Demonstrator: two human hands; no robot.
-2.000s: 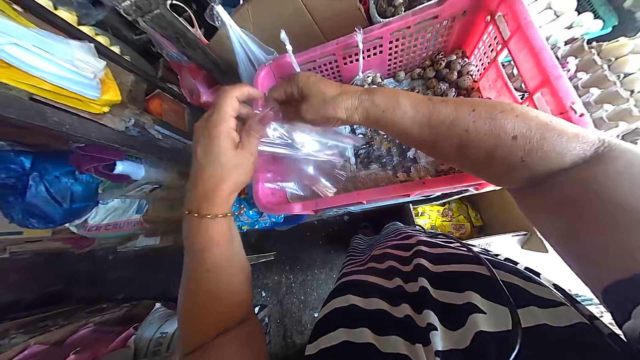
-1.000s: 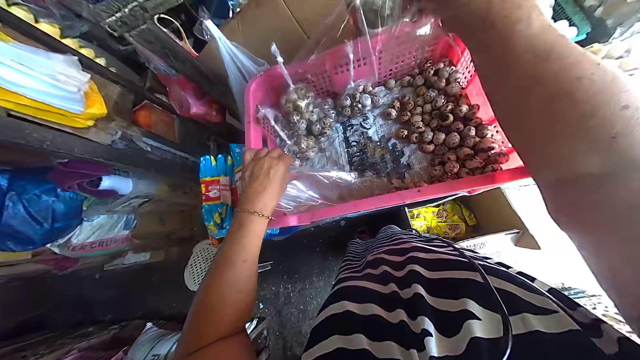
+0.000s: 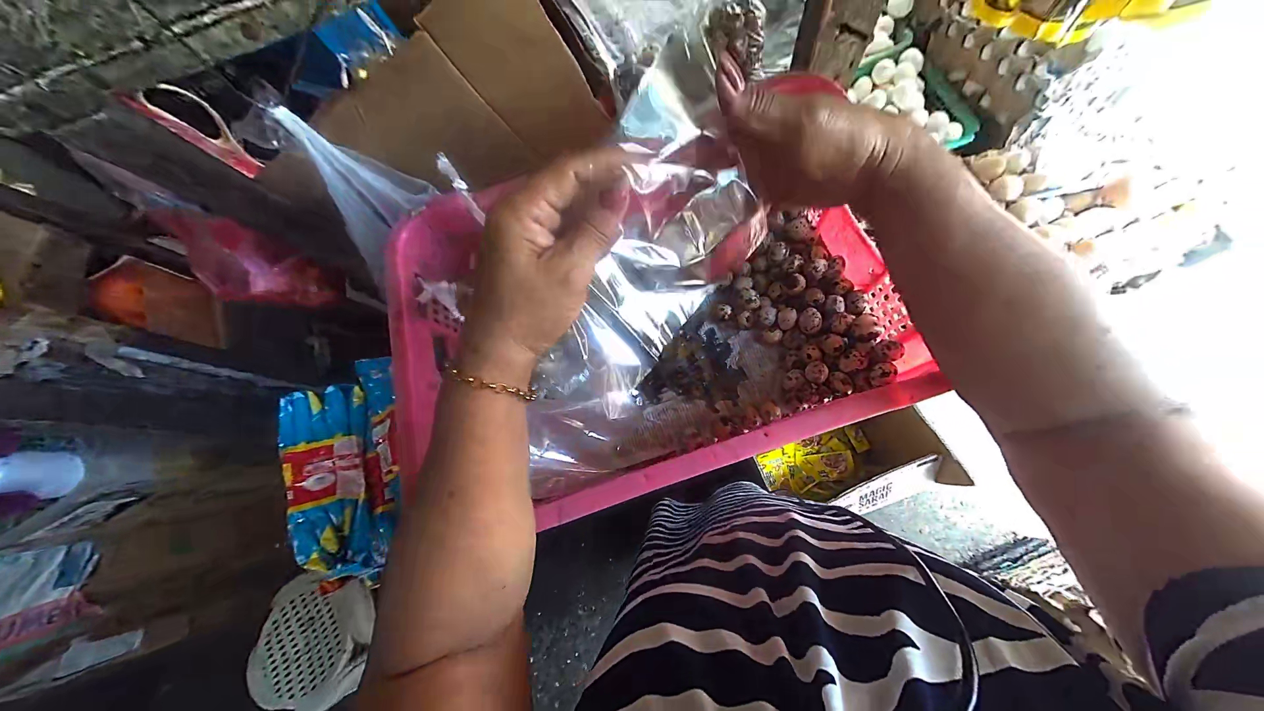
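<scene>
Over a pink plastic basket point(image 3: 691, 456), my left hand point(image 3: 543, 247) pinches the edge of a clear plastic bag point(image 3: 642, 286) between thumb and fingers. My right hand point(image 3: 820, 138) is to its right and higher in the view, closed on another part of the clear plastic, with the thumb pointing up. The plastic stretches between both hands and hangs over the basket's left and middle. Speckled quail eggs point(image 3: 810, 321) lie loose in the basket's right part, below my right hand. The plastic covers much of what lies on the left side.
Cardboard point(image 3: 474, 79) stands behind the basket. White eggs point(image 3: 904, 84) sit in a green basket at the upper right. Blue packets point(image 3: 326, 474) hang at the left above a white perforated lid point(image 3: 311, 632). An open box of yellow sachets point(image 3: 815, 459) is below the basket.
One second ago my left hand was at the basket's left edge; now it is raised, holding the plastic nearer my right hand. Bagged eggs visible then at the basket's left are now covered from view.
</scene>
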